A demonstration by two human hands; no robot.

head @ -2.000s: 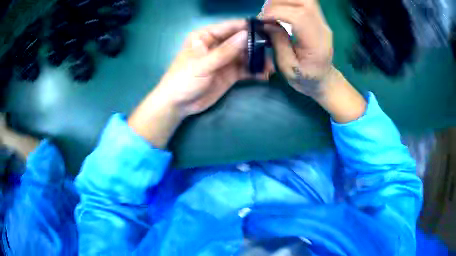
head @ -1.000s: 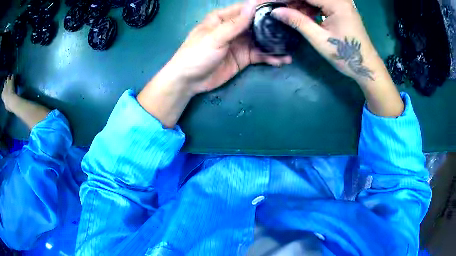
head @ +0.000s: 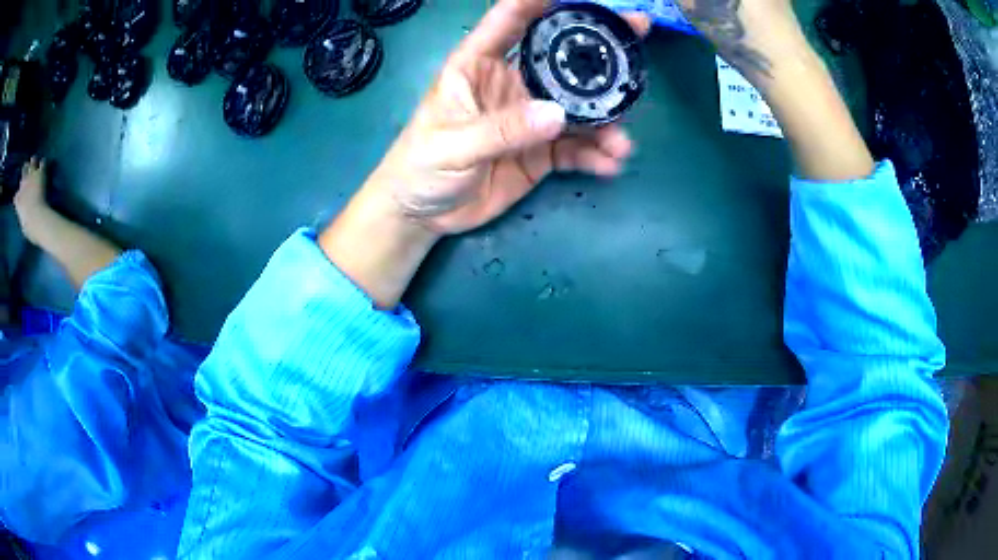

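A round black case point(head: 583, 63) is held up at the top middle, its face with a grey ring pattern turned to the camera. My left hand point(head: 492, 131) grips it by the rim, thumb on its lower edge and other fingers behind. My right hand point(head: 739, 22) is at the top edge beside a blue tray point(head: 670, 13); its fingers are cut off by the picture's edge, so what they hold is hidden.
Glossy black discs point(head: 344, 57) lie at upper left. A white printed paper point(head: 749, 101) lies under the right forearm. A shiny black heap point(head: 925, 98) and clear plastic point(head: 990, 109) are at right. Another person's hand point(head: 33, 197) rests at far left. A carton point(head: 969, 470) is low right.
My right hand has left the case and moved up to the blue tray. My left hand keeps the case, its patterned face now showing. The tray and paper have come into view.
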